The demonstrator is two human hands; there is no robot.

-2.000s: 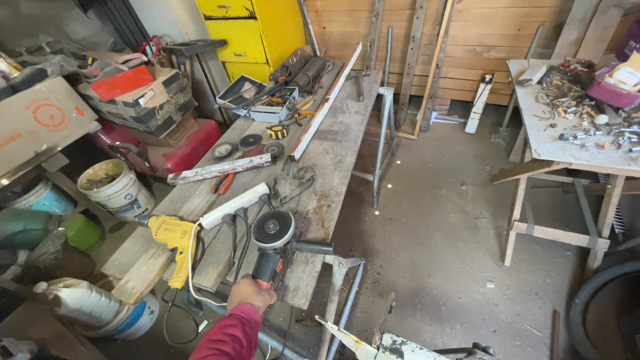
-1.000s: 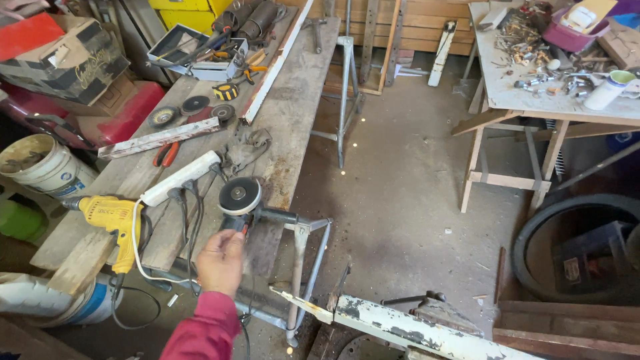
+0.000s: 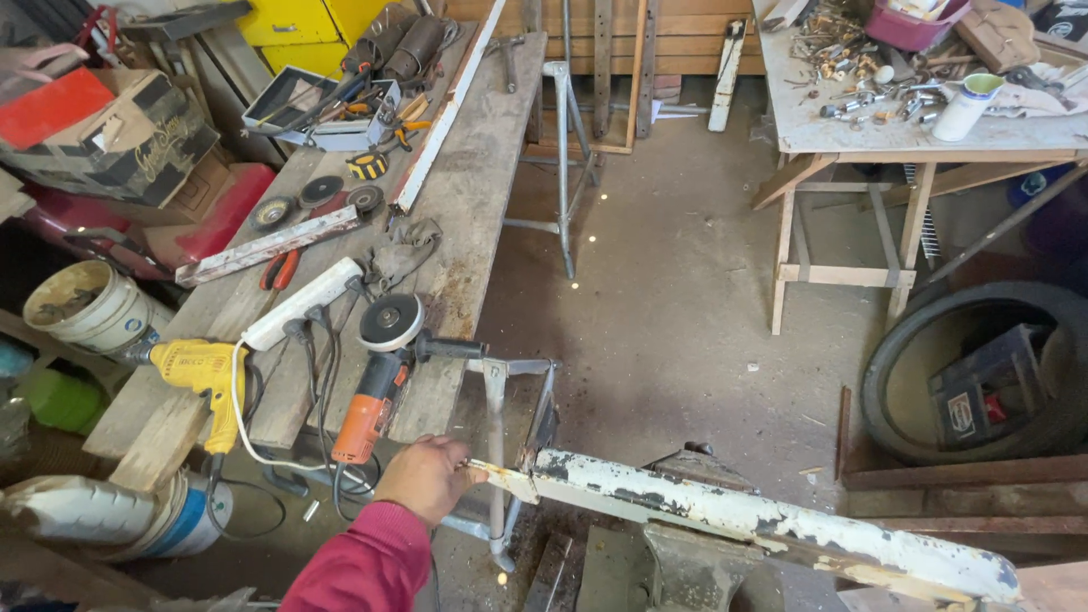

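My left hand (image 3: 429,478), in a dark red sleeve, grips the narrow end of a long metal bar with chipped white paint (image 3: 705,506). The bar lies across a bench vise (image 3: 701,557) at the lower right. Just up and left of the hand, an orange and black angle grinder (image 3: 374,395) rests on the plank bench, disc facing up, nothing holding it. Farther left on the bench lie a yellow power drill (image 3: 202,374) and a white power strip (image 3: 302,304) with black plugs. My right hand is not in view.
The plank bench (image 3: 476,161) holds grinding discs (image 3: 321,191), red-handled pliers (image 3: 279,269), a tape measure (image 3: 367,165) and a tool tray (image 3: 340,127). Metal trestle legs (image 3: 495,442) stand beside my hand. A hardware-covered table (image 3: 850,136) and a tire (image 3: 875,399) are at right.
The hand at the angle grinder has left it on the bench and now holds the end of the white-painted bar. The view has shifted right and downward.
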